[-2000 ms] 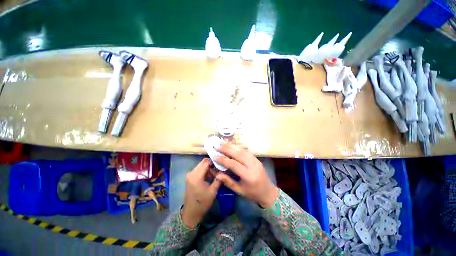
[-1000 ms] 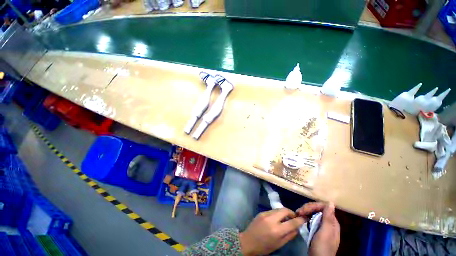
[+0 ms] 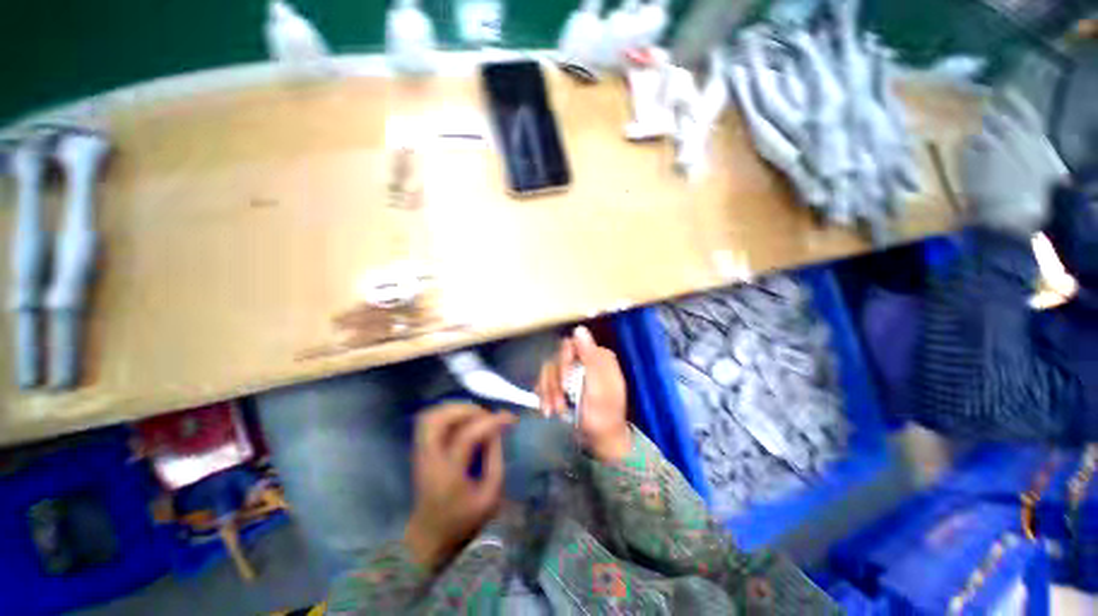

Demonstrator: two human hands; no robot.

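Observation:
My right hand [image 3: 588, 391] is closed around the foot end of a pale grey leg part [image 3: 488, 383], held over my lap below the bench edge. The leg's narrow end points left toward the bench edge. A small patterned or ribbed pale surface shows between my right fingers; whether it is a sole piece is too blurred to tell. My left hand [image 3: 458, 472] is to the left of the leg, thumb and fingers apart, holding nothing visible. A round whitish glue patch [image 3: 393, 284] lies on the bench before me.
Two leg parts [image 3: 75, 229] lie at far left, a leg pile [image 3: 831, 120] at right. A phone [image 3: 526, 126] and glue bottles [image 3: 411, 39] are at the back. The sole bin [image 3: 753, 385] stands right of my knees. A neighbour's gloved hand [image 3: 1014, 163] is at far right.
The view has swung right, bringing the leg pile and sole bin back into view. My left hand has come away from the held part; my right hand still holds it.

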